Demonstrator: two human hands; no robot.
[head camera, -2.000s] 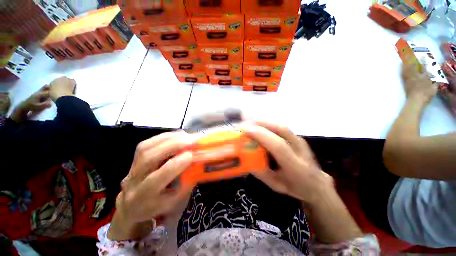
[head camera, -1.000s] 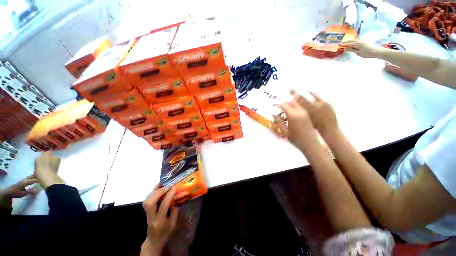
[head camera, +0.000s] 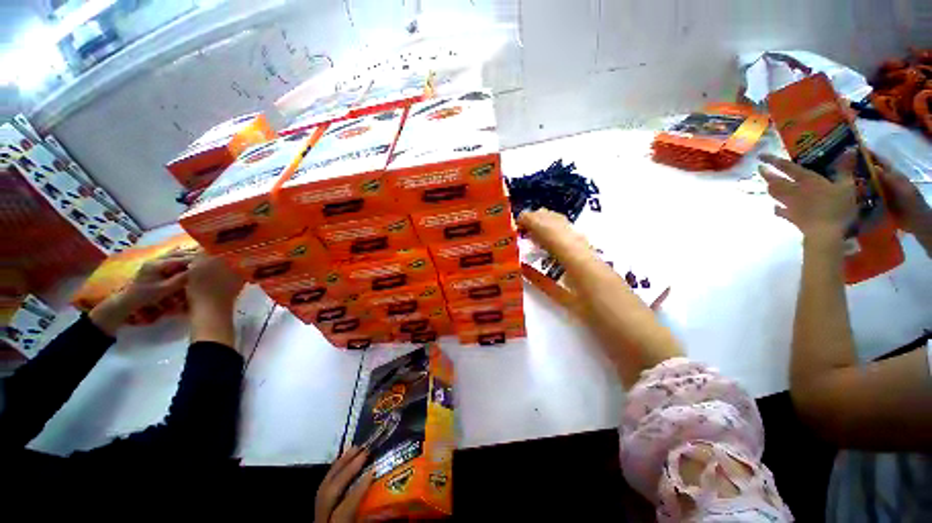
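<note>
A retail carton (head camera: 393, 424) with a black printed panel and orange sides lies at the table's front edge, below the stack. My left hand (head camera: 344, 485), partly cut off by the bottom edge, grips its lower left side. My right arm reaches forward, and my right hand (head camera: 547, 233) is at the near side of the black carry handle pile (head camera: 557, 190). Its fingertips are too small and blurred to show whether they hold a handle. The stack of finished cartons (head camera: 373, 276) stands left of my right hand, with dark handles on the orange ends.
An orange carton piece (head camera: 549, 286) lies under my right forearm, with small dark bits beside it. At right, a person holds an open orange carton (head camera: 818, 128); flat cartons (head camera: 710, 138) lie behind. At left, another person's hands touch an orange-yellow carton row (head camera: 128, 271).
My right hand has moved left and forward from the middle right of the table to the handle pile. The neighbour at right has lifted a carton. The left neighbour's hands have moved onto their carton row.
</note>
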